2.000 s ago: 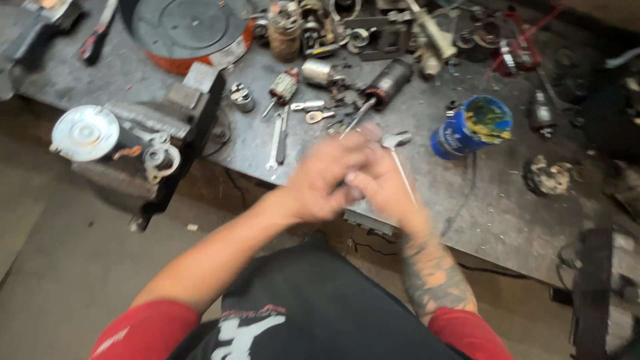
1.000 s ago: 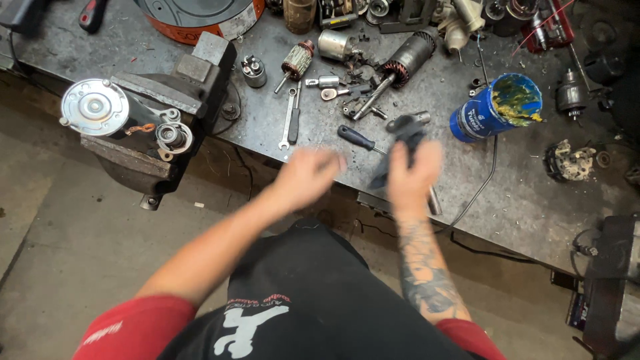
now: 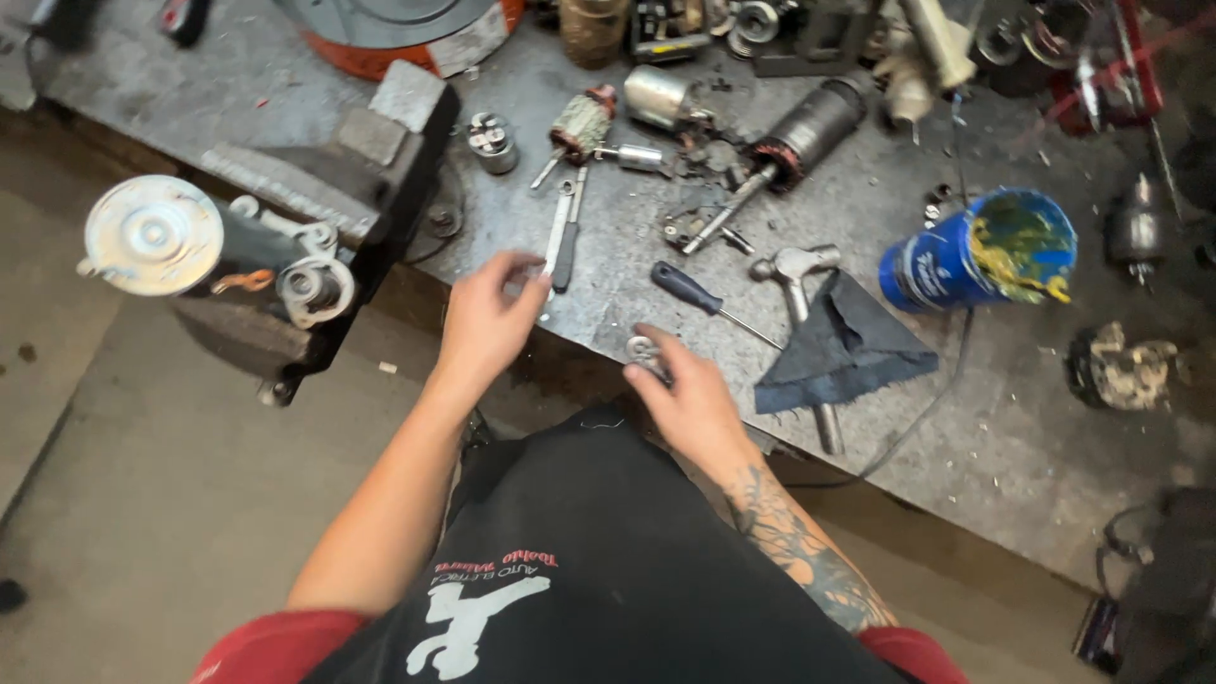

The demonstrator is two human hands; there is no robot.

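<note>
My right hand holds a small round metal part at the bench's front edge. My left hand is at the lower end of a combination wrench, its thumb and fingers near the tip; whether it grips the wrench I cannot tell. A dark-handled tool lies beside that wrench. Between and beyond the hands rests a screwdriver. A dark cloth lies over the handle of a ball-peen hammer. Farther back are a motor armature and a larger one.
A bench vise at the left holds a starter motor assembly. A blue tub of grease lies tilted at the right, with a black cable passing near it. Loose metal parts and a round orange-rimmed tray fill the back.
The dark cloth, in my right hand a second ago, now lies over the hammer handle. My right hand has moved left and now has a small metal part. My left hand has moved towards the wrench.
</note>
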